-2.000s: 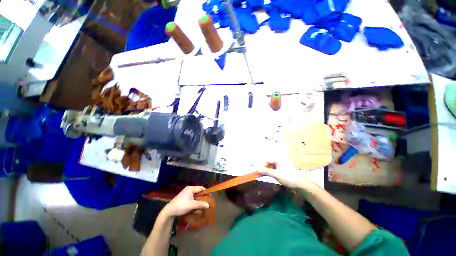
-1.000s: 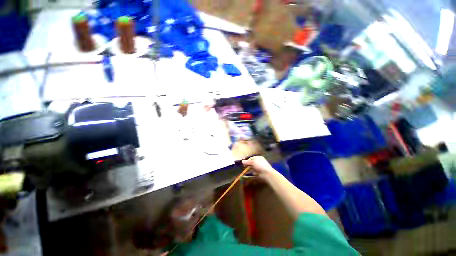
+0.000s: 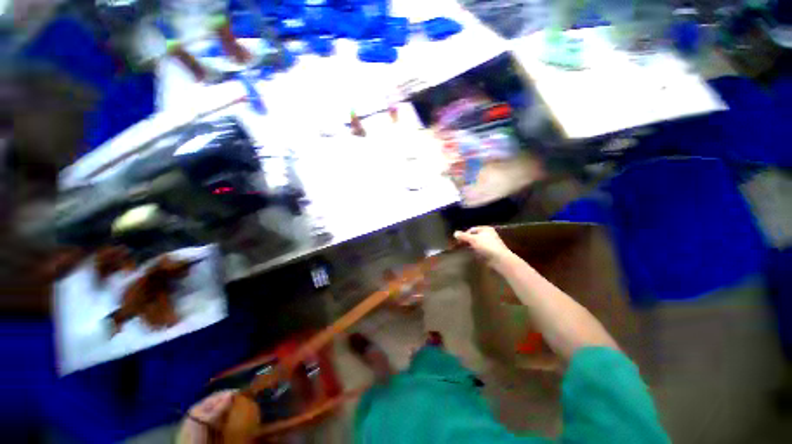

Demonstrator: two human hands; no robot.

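Observation:
A long rust-brown fabric strip is stretched between my hands, over my lap and the floor. My right hand pinches its upper end just off the table's front edge. My left hand is at the lower left, partly cut off by the bottom edge and blurred, at a rust-brown bundle of the same strip. A second length of strip runs right from the bundle. The cardboard disc does not show on the table.
The dark sewing machine is on the white table. Brown fabric pieces lie at left. An open drawer holds mixed items. A cardboard box stands below my right forearm. Blue pieces lie behind; a blue bin stands right.
The view has swung and is blurred. My left hand has come into clearer view at lower left, with the brown bundle. The strip now looks wider and spans a longer distance between my hands.

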